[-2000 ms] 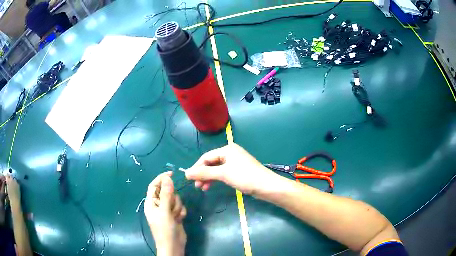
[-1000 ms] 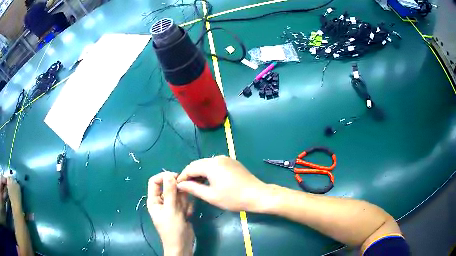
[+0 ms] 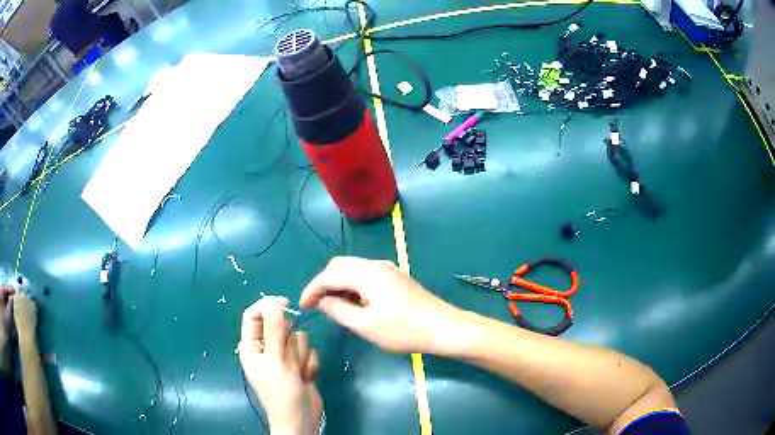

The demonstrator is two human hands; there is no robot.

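Observation:
My left hand is at the lower middle, fingers up, pinching a thin dark cable near its pale wire end. My right hand is just right of it, fingers bent towards the wire end; the dark cable runs between the two hands. What its fingertips grip is partly hidden. Scissors with orange and black loop handles lie to the right of my right hand, blades pointing left. Thin black cable loops lie beyond my hands.
A red heat gun stands upright beyond my hands. A white sheet lies left of it. Black parts, a pink pen, a plastic bag and a cable pile lie farther right. Another person's hand is at the left edge.
My fingertips were close together a second ago; now they are slightly apart, and the pale wire end and cable show between them. The whole view has shifted slightly.

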